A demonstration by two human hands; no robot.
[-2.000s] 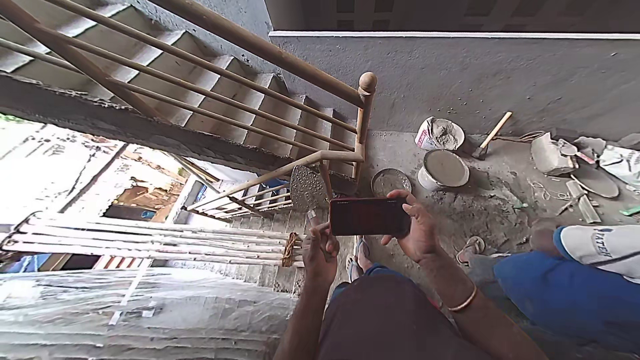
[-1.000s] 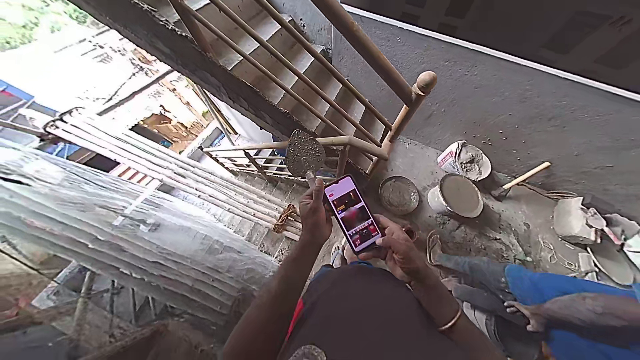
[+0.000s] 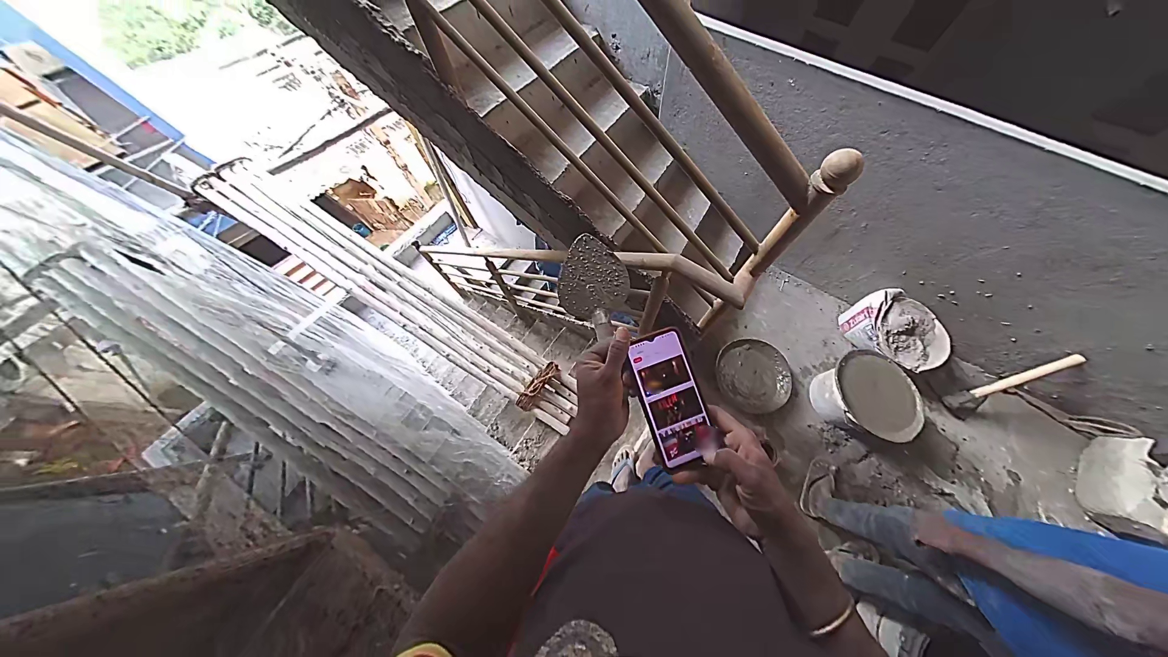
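My left hand [image 3: 602, 383] grips the handle of a mortar-crusted trowel [image 3: 593, 278], whose blade points away from me, and its fingers also touch the upper left edge of a smartphone [image 3: 673, 397]. The phone is tilted, with its lit screen facing up and showing several picture tiles. My right hand [image 3: 744, 470] is closed around the phone's lower end, its thumb over the lower right of the screen. A shallow round pan [image 3: 754, 376] with grey residue lies on the floor just beyond the phone.
A bucket of grey mortar [image 3: 881, 397], an opened cement sack [image 3: 899, 328] and a wooden-handled tool [image 3: 1027, 376] stand or lie to the right. A co-worker's legs [image 3: 876, 520] are at lower right. A stair railing [image 3: 766, 251] rises ahead. Tied poles [image 3: 411, 310] and plastic sheeting [image 3: 274, 383] are left.
The phone has turned from lying sideways to upright between my hands, and its dark screen now shows bright tiles. My right thumb has moved onto the screen. The view has rotated.
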